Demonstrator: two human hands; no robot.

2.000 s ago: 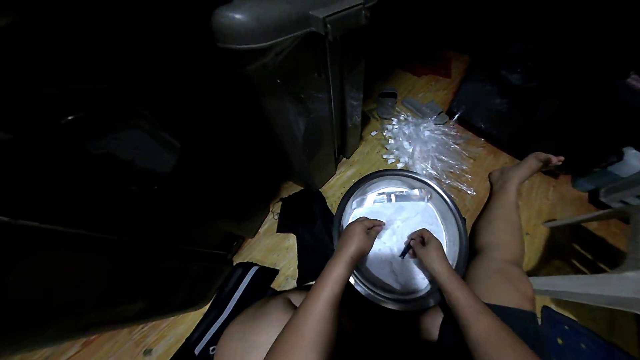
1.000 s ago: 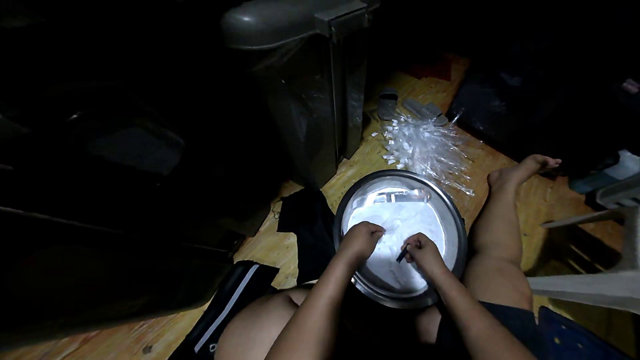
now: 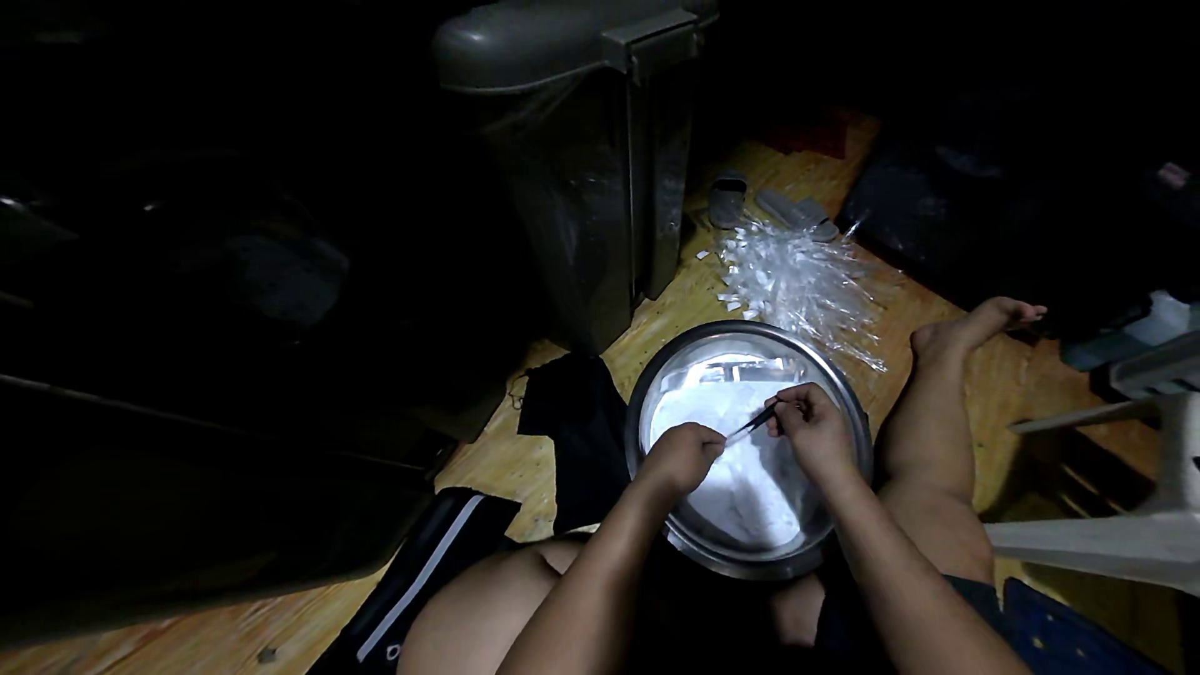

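A round metal basin (image 3: 647,389) with white material inside stands between the legs. Over it, my right hand (image 3: 808,427) grips a slim dark tool (image 3: 764,416), whose kind I cannot tell; its thin pale end points down-left. That end meets the fingertips of my left hand (image 3: 689,457), which are pinched together on something too small to make out. Beyond the basin's far rim, a heap of clear plastic strips with small white ends (image 3: 797,277) lies on the floor.
A tall lidded bin (image 3: 581,187) rises at the upper left of the basin. Slippers (image 3: 727,199) lie behind the plastic heap. Black cloth (image 3: 577,441) is left of the basin, and a pale plastic chair (image 3: 1087,544) stands at the right.
The dark tool has swung up from pointing down near my right hand and now reaches across to my left fingertips. My right hand is slightly higher over the basin.
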